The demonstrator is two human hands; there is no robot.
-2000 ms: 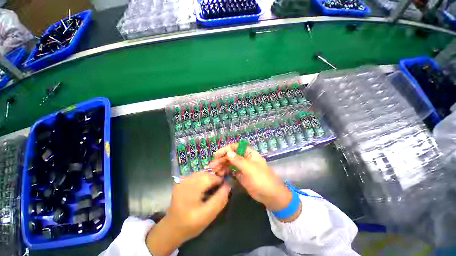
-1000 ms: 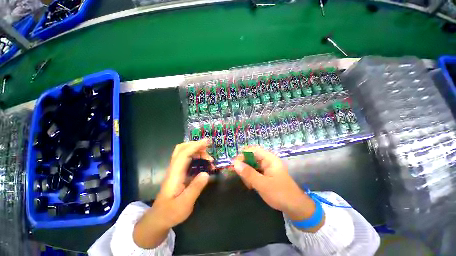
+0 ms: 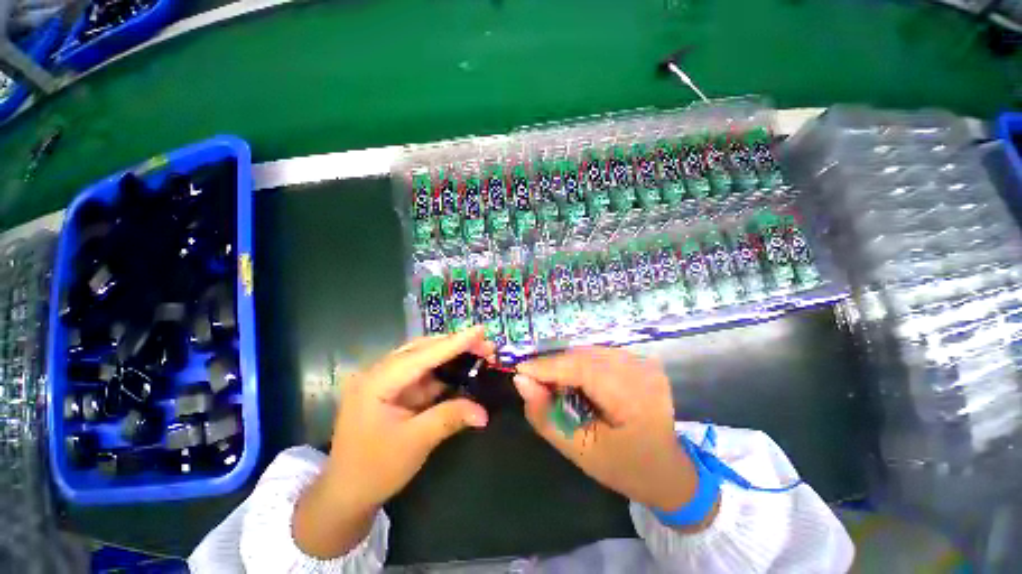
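Note:
My left hand holds a glossy black housing between thumb and fingers, partly hidden by them. My right hand holds a green circuit board under its fingers, low and tilted. Its thumb and forefinger pinch red lead wires that run across to the housing. Whether the wires enter the housing cannot be told. Just beyond the hands lies a clear blister tray with two rows of upright green boards. A blue wrist strap is on my right wrist.
A blue bin of loose black housings stands at left. Stacked clear blister trays lie at right, more at the far left edge. Beyond the pale metal edge runs the green belt, carrying a black piece with a pale stick.
My right hand has turned, so the board now hangs lower beneath its fingers, and the fingertips are closer to the housing in my left hand. The view has tilted down.

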